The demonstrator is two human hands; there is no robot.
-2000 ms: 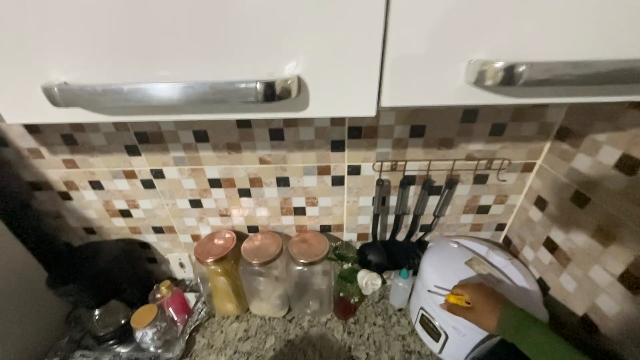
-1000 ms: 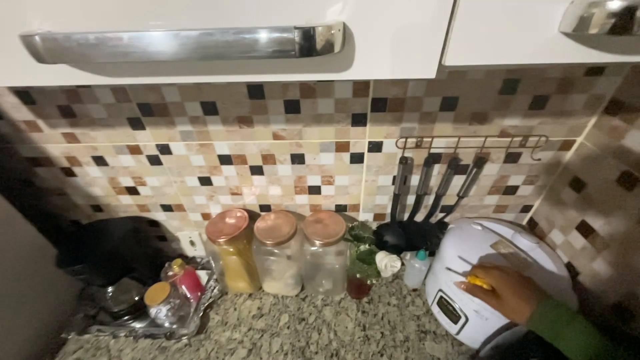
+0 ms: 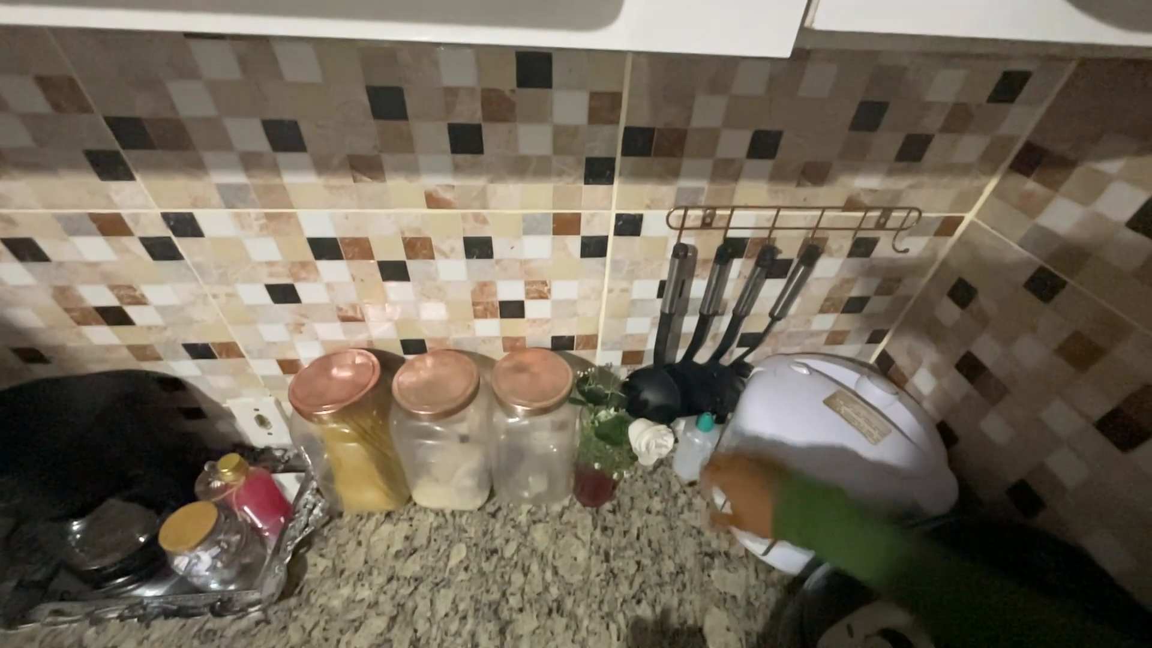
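Observation:
My right hand (image 3: 742, 495), blurred and in a green sleeve, is in front of the left side of a white rice cooker (image 3: 810, 432). Whether its fingers hold anything cannot be made out. Just beyond it stands a small clear bottle with a teal cap (image 3: 695, 450). A white flower (image 3: 651, 440) and green sprigs rise from a red vase (image 3: 595, 486) left of the bottle. My left hand is out of view.
Three copper-lidded jars (image 3: 531, 450) line the tiled wall. Black kitchen utensils (image 3: 679, 288) hang from a wall rack (image 3: 792, 219). At left, a silver tray (image 3: 270, 589) holds a cork-topped jar (image 3: 202, 549) and a pink bottle (image 3: 261, 504). White cabinets (image 3: 405, 22) overhang.
My right hand has moved left across the rice cooker toward the small bottle. The yellow item seen in it earlier is not discernible now. The view has dropped and come nearer.

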